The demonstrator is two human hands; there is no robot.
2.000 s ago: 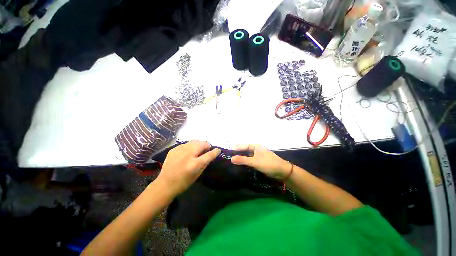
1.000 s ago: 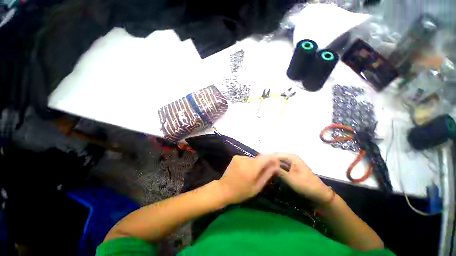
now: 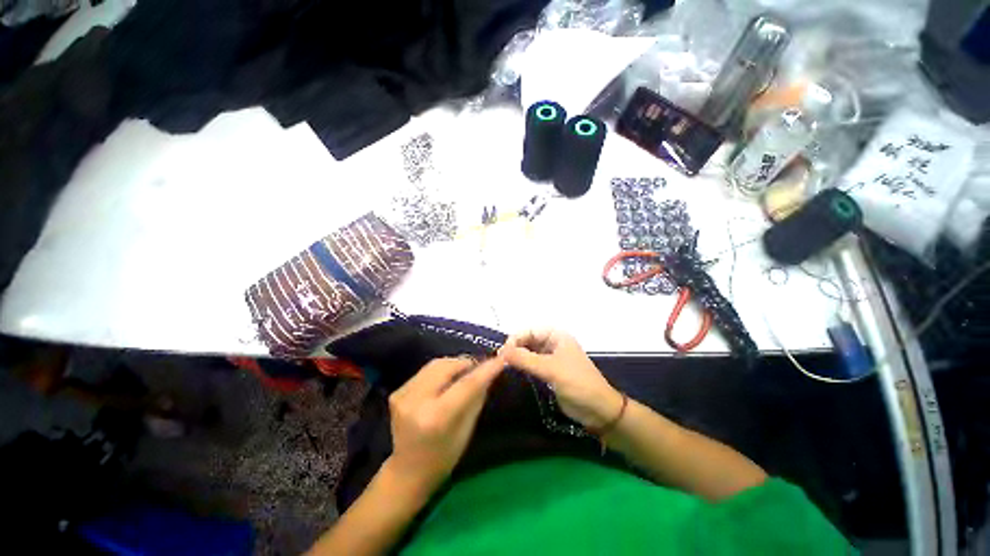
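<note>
The black garment [image 3: 375, 350] runs from the striped weight bag [image 3: 331, 280] along the table's near edge to my hands. A silvery chain trim [image 3: 451, 331] lies along its upper edge, and more of it hangs below my right hand. My left hand [image 3: 443, 407] is closed on the garment edge, fingertips pinched. My right hand [image 3: 559, 375] pinches the same edge, its fingertips touching those of my left hand. A needle or thread between the fingertips cannot be made out.
Small yellow-handled pliers [image 3: 508, 219] and loose chain [image 3: 426, 206] lie mid-table. Red-handled scissors [image 3: 686, 291] lie beside rows of round grey pieces [image 3: 648, 223]. Two black thread cones [image 3: 578, 155] stand behind, another [image 3: 812, 226] lies right. Phone [image 3: 670, 130] and plastic bags are at the back.
The view has shifted. My hands, crossed close over the garment a second ago, now meet at the fingertips, and more of the trimmed edge shows left of them than two seconds ago.
</note>
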